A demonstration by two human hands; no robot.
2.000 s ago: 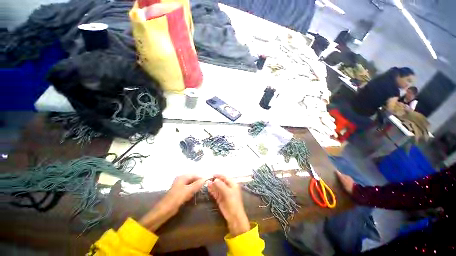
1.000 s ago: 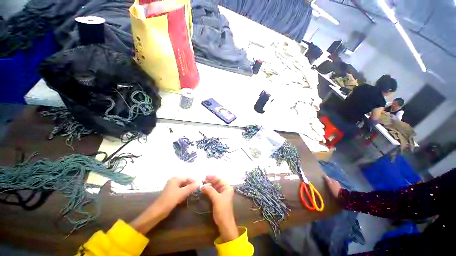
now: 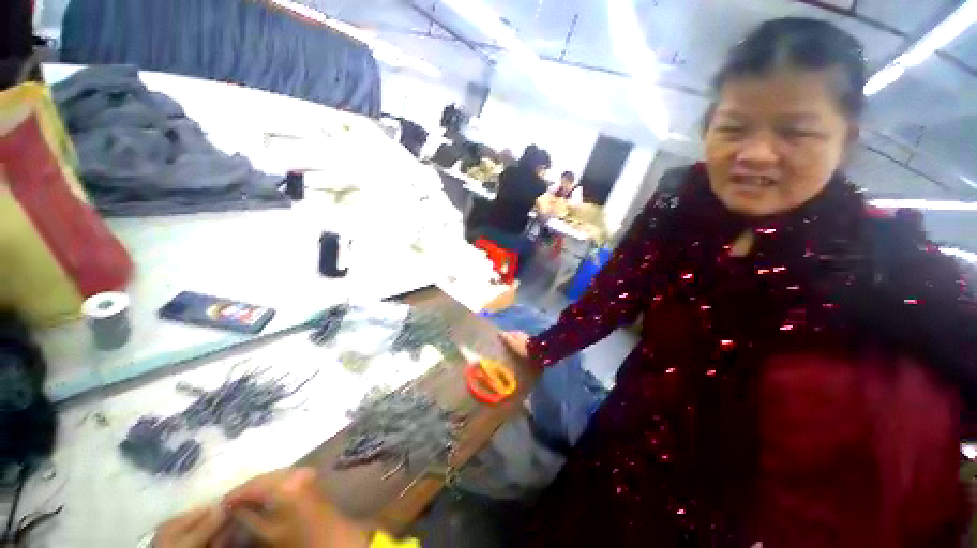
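Observation:
My left hand (image 3: pixel 191 529) is at the bottom edge, blurred and mostly cut off. My right hand (image 3: pixel 287 512) is beside it, blurred, its fingers bent towards the left hand. Whether a cord is between the fingertips cannot be seen. The pile of short grey cords (image 3: pixel 402 430) lies on the brown tabletop right of my hands. Small dark bunches (image 3: pixel 241 398) lie on the white sheet (image 3: pixel 311 405) beyond my hands. The orange and yellow scissors (image 3: pixel 491 380) lie near the table's right edge.
A person in a dark red sparkling top (image 3: pixel 739 321) stands close at right, one hand (image 3: pixel 517 344) on the table edge. The phone (image 3: pixel 218 311), thread spool (image 3: pixel 107 319), dark bottle or spool (image 3: pixel 332 255) and shopping bag (image 3: pixel 54 209) are beyond the sheet. Grey garments (image 3: pixel 161 145) lie behind.
The view has swung right and up. The standing person's face and body now show, and my hands have shifted to the bottom left of the picture. The green cords have left view.

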